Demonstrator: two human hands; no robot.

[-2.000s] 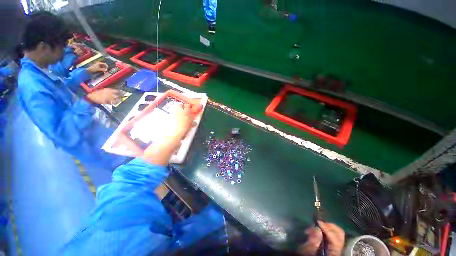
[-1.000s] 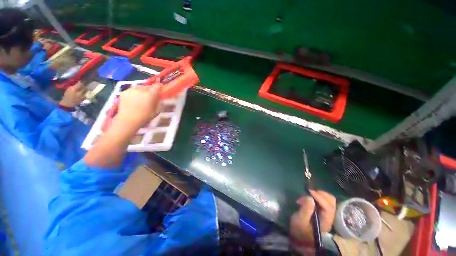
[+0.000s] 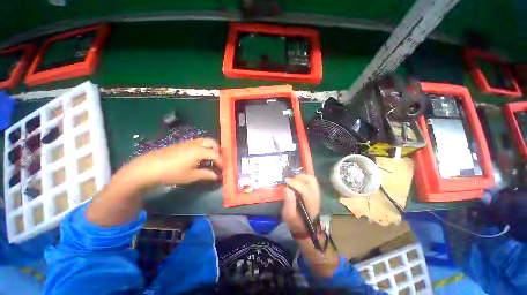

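A red-orange fixture lies on the bench in front of me with an opened tablet inside, its silver battery at the far part and a shiny board area at the near end. My left hand is at the fixture's left edge, fingers bent; whether it grips the frame or a small part is unclear. My right hand holds a dark soldering iron at the fixture's near right corner, its tip over the tablet. A pile of tiny wired components lies left of the fixture, partly behind my left hand.
A white foam tray stands at left, another low at right. Right of the fixture are a cup of metal shavings, cardboard, a wire-grilled fan and more red frames. A conveyor behind carries framed tablets.
The view has swung right. The red fixture my left hand held over the foam tray now lies on the bench before me. The iron has moved from the bench's right side to over the tablet.
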